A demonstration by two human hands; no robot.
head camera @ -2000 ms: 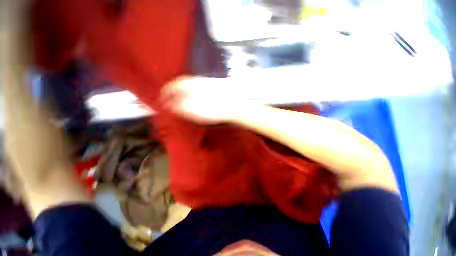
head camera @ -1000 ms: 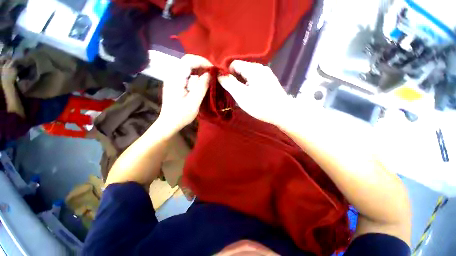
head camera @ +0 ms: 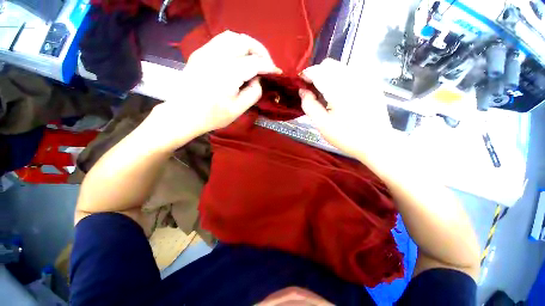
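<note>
A red garment (head camera: 293,197) lies over my lap and reaches up onto the table. My left hand (head camera: 230,80) and my right hand (head camera: 331,98) hold the rim of a red tube opening (head camera: 279,110) from both sides, above the table's front edge. The opening is spread wide and its dark hollow shows, with a small yellowish spot inside. The fingertips are partly washed out by glare. More red cloth (head camera: 257,24) lies on the table beyond the hands.
An overlock machine (head camera: 478,42) stands at upper right. Black snips (head camera: 491,149) lie on the white table. A measuring scale (head camera: 293,130) runs along its front edge. A blue bin (head camera: 406,245) is right of my lap. A red crate (head camera: 51,152) and brown cloth (head camera: 179,185) are at left.
The view has shifted, showing more of the machine. My hands, close together on the bunched rim a second ago, are now farther apart and the opening is stretched wider.
</note>
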